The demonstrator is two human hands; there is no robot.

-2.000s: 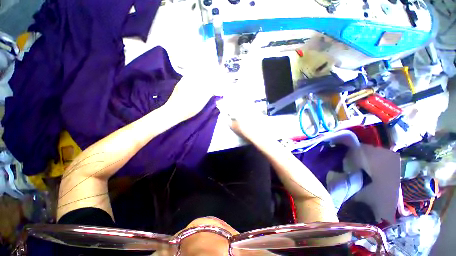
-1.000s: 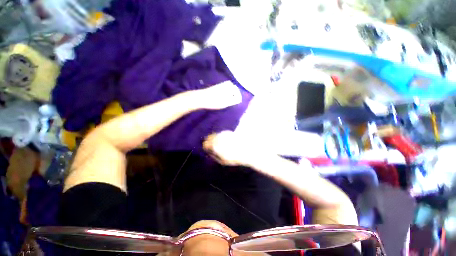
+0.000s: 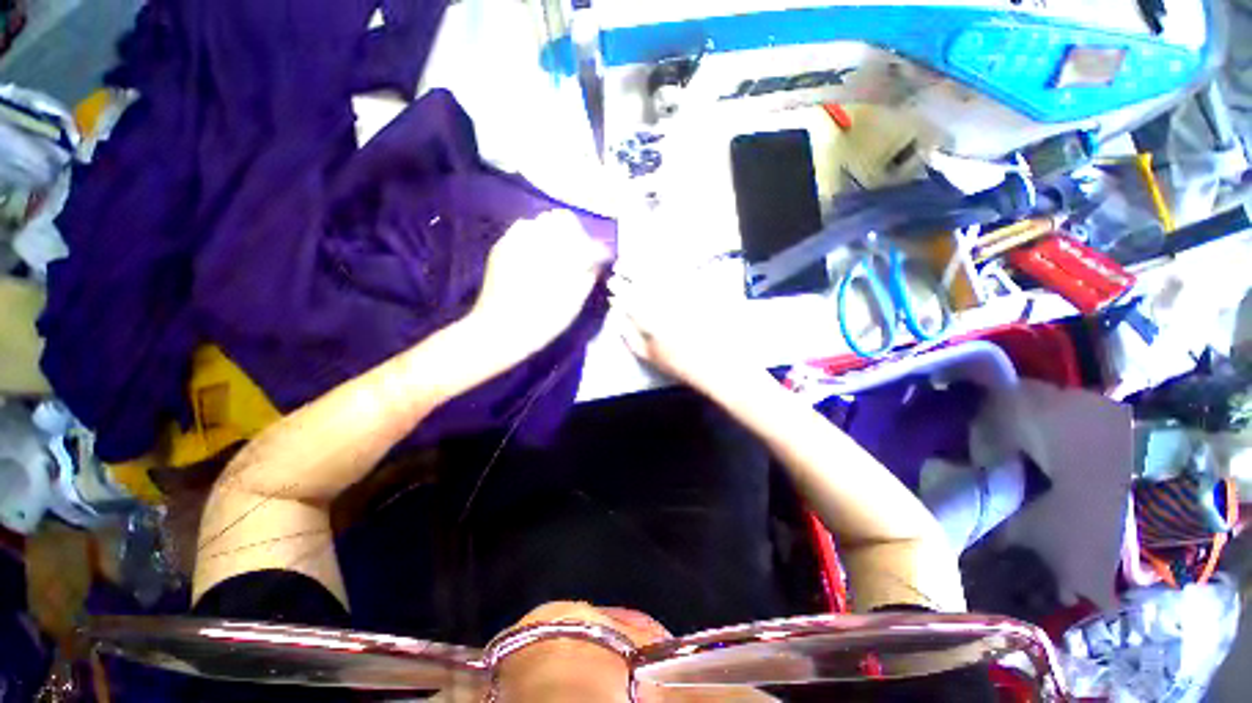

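Note:
A large dark purple garment (image 3: 261, 206) lies heaped on the left of the white table and hangs over its front edge. My left hand (image 3: 542, 275) grips the garment near its right edge, left of and below the needle area. My right hand (image 3: 659, 323) is at that same edge, close beside my left fingers. Glare washes it out, so its hold on the cloth is hard to tell. The white sewing machine (image 3: 879, 41) with a blue stripe stands behind and to the right of my hands.
Yellow cloth (image 3: 227, 405) lies under the purple heap. A black phone (image 3: 776, 192), dark strips (image 3: 906, 206), blue-handled scissors (image 3: 890, 305) and a red object (image 3: 1078, 271) lie on the right. A red-rimmed basket (image 3: 1050, 354) with purple and grey pieces is below them.
My right hand was lower on the cloth one second ago and is now up at the garment's edge by my left hand. The camera view has shifted too.

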